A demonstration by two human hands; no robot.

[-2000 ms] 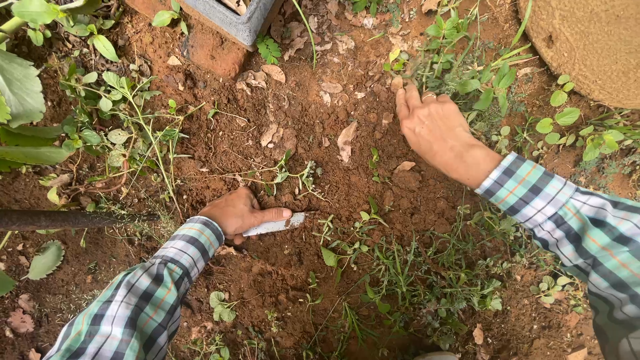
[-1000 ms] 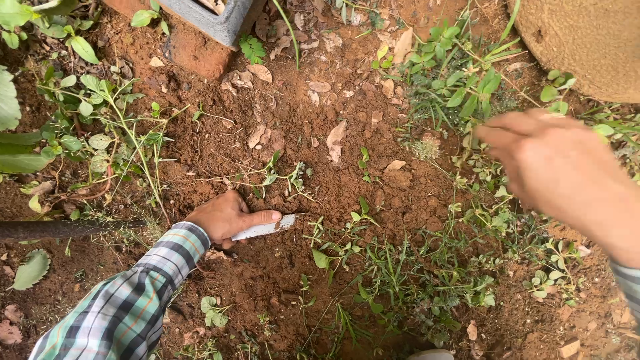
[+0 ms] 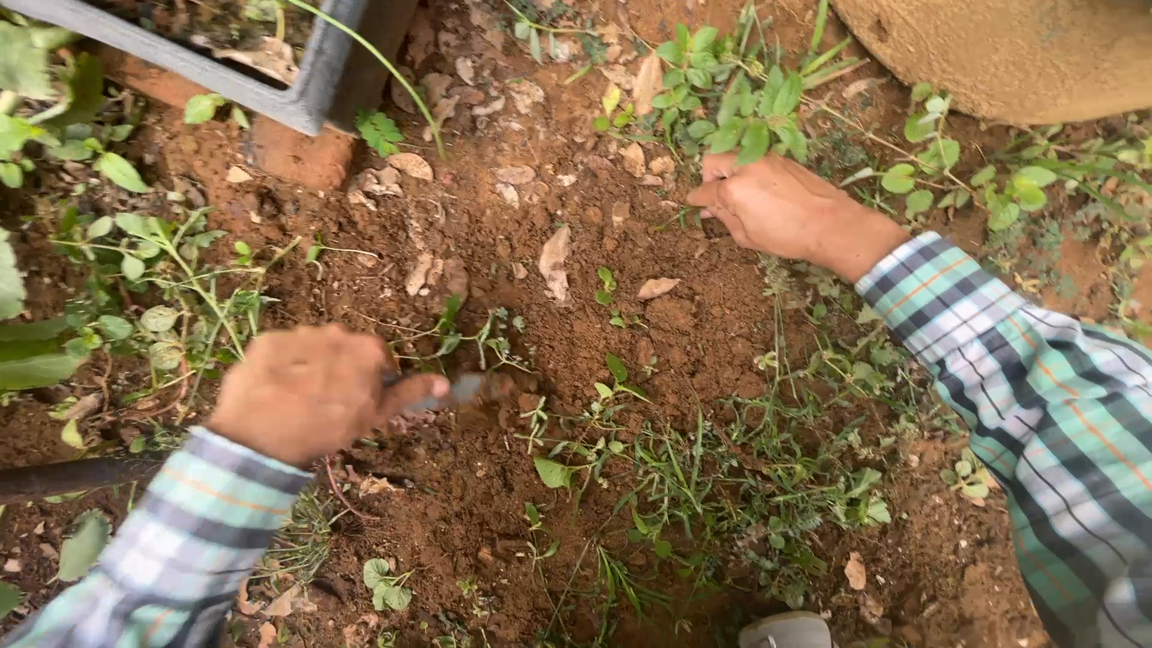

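My left hand (image 3: 310, 391), blurred, is closed around a small tool with a flat grey metal blade (image 3: 454, 392); the handle is mostly hidden in the fist. The blade points right, over loose reddish-brown soil (image 3: 567, 360). At the upper right, my right hand (image 3: 778, 202) has its fingertips bent together at the soil, just below a leafy green weed (image 3: 760, 112). A few thin green blades show by the fingertips, but whether they are gripped cannot be told. Small weeds (image 3: 675, 468) spread over the soil between and below the hands.
A grey rectangular planter (image 3: 310, 99) stands on a brick (image 3: 301, 153) at the upper left. A large round brown object (image 3: 1008, 58) fills the upper right corner. A dark rod (image 3: 72, 479) lies at the left edge. The tip of a shoe (image 3: 785, 630) shows at the bottom.
My right hand has moved from the right side back toward the upper weeds, its fingers now at the soil. My left hand has turned from lying low to a raised fist, still holding the bladed tool.
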